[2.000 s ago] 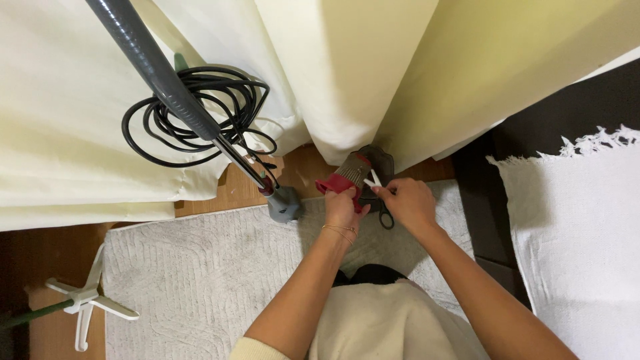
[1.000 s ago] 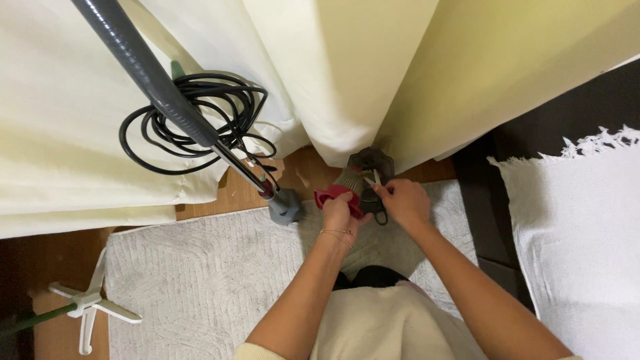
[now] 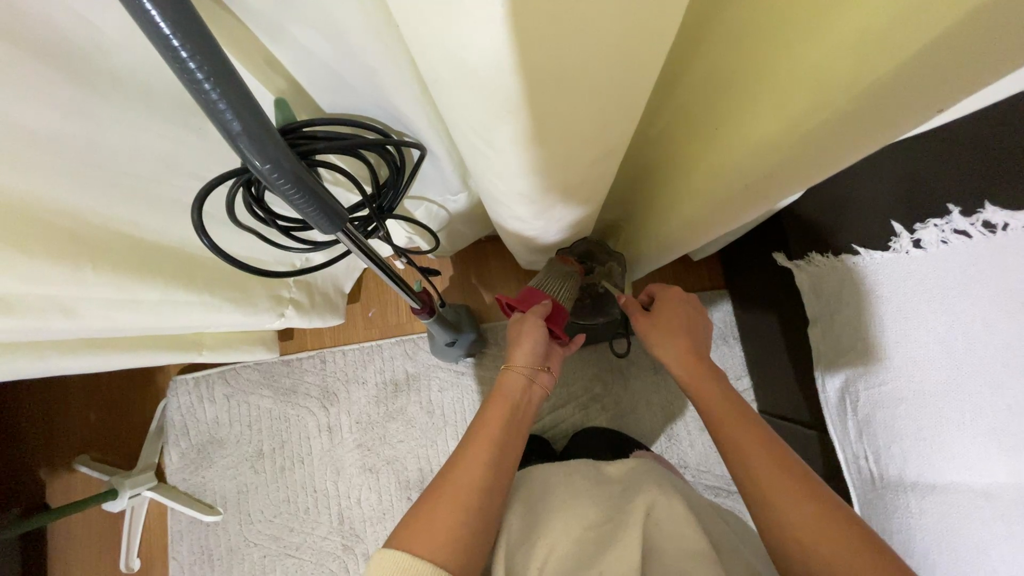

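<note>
My left hand grips the red rim of a cone-shaped pleated filter, tilted with its narrow end up and to the right. That end is over a dark see-through dust container with grey dust in it. My right hand pinches a slim tool, seemingly scissors, whose pale tip points at the dust beside the filter. A black loop shows below my right fingers; its link to the tool is hidden. The container sits on a dark base at the rug's edge.
A grey vacuum floor head with metal tube stands left of my hands, beside a coiled black cable. Pale curtains hang in front. A patterned rug, a white-legged stand and a fringed white cloth lie around.
The slim tool in my right hand has drawn back from the filter toward the dust container's right side. The filter has tilted to the left, and more of the container shows.
</note>
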